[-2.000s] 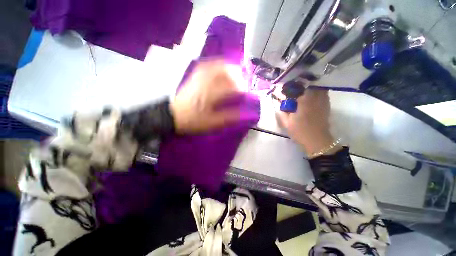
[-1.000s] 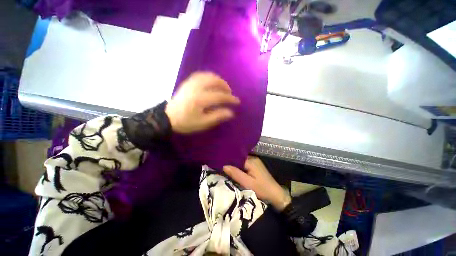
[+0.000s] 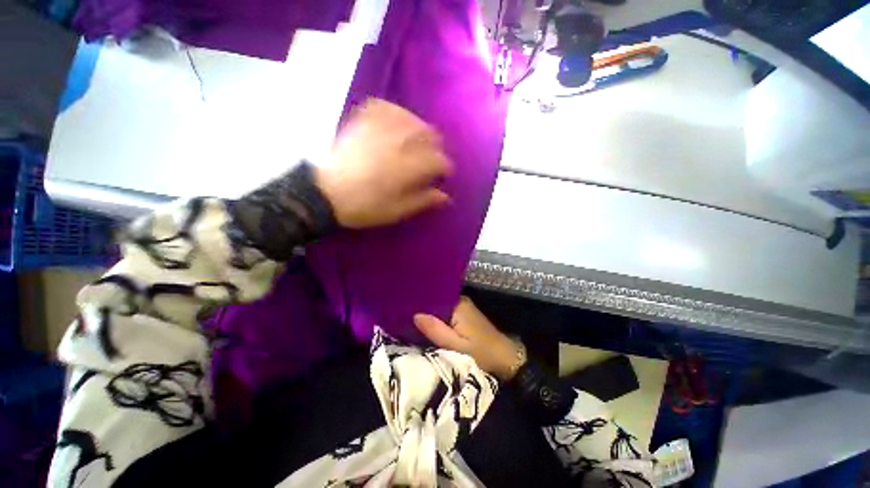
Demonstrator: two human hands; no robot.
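Note:
A purple garment panel (image 3: 434, 205) lies from the presser foot and needle (image 3: 502, 65) over the table's front edge to my lap. My left hand (image 3: 389, 164) rests on top of the panel, fingers curled and slightly blurred; whether it pinches cloth does not show. My right hand (image 3: 469, 335) is below the table edge, holding the panel's lower right edge, with some fingers hidden by the cloth. The bright pink-white light washes out the cloth near the needle.
Thread snips (image 3: 620, 65), orange and blue, lie right of the needle. A purple stack of cut pieces (image 3: 238, 27) is at the far left. A ruler-like strip (image 3: 611, 297) runs along the front edge. A blue crate (image 3: 57, 224) stands left; loose purple cloth (image 3: 272, 334) is in the lap.
Since two seconds ago my right hand has left the needle area for the panel's lower edge. The panel now stretches from needle to lap. In the last second my left hand moved slightly up.

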